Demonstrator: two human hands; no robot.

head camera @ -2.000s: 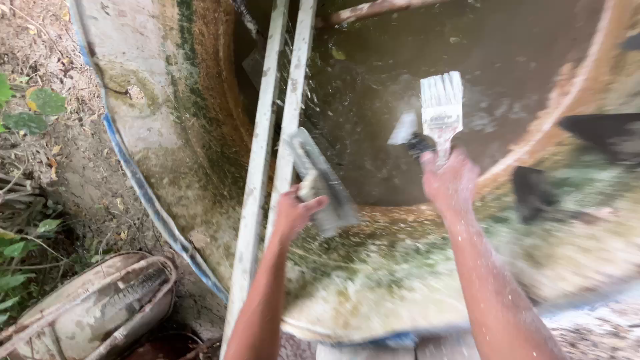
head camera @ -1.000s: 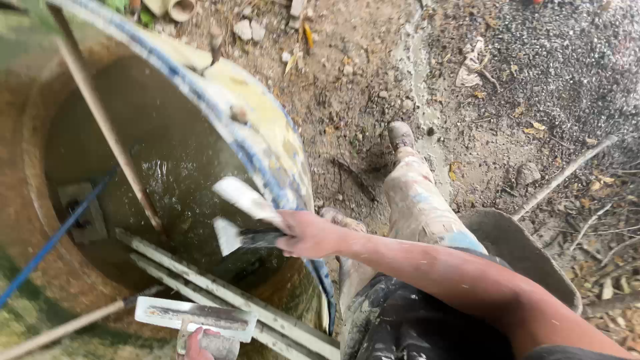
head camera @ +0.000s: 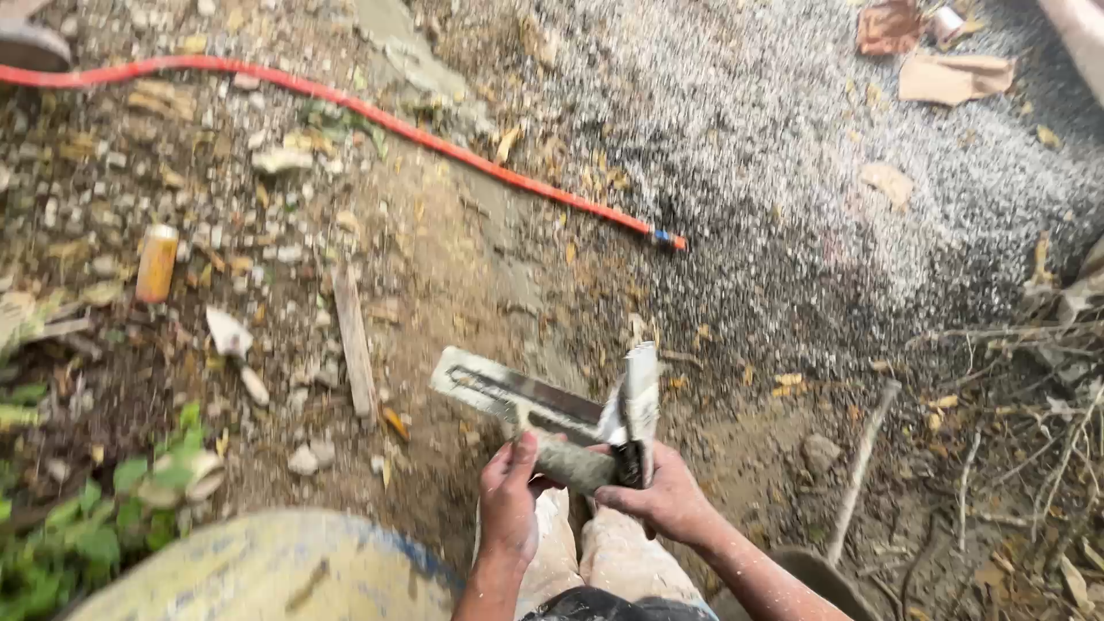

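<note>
A steel plastering trowel (head camera: 517, 392) with a thick, mortar-smeared handle lies across the front of my body. My left hand (head camera: 513, 496) grips the left end of that handle. In my right hand (head camera: 660, 496) are a paintbrush (head camera: 640, 401) and what looks like a dark-handled scraper, both upright and partly overlapping. The right hand is against the right end of the trowel's handle; whether its fingers also hold the trowel cannot be seen.
The rounded rim of a tank (head camera: 293, 561) stands at the lower left. A red hose (head camera: 448, 148) crosses the ground. A pointing trowel (head camera: 229, 335), a wooden strip (head camera: 354, 345) and an orange can (head camera: 157, 265) lie left. Gravel (head camera: 776, 172) covers the upper right; a wheelbarrow (head camera: 819, 586) stands lower right.
The view has swung from the tank to the ground. My hands, apart in both earlier frames, are now together at the trowel's handle. The brush and trowel are still held.
</note>
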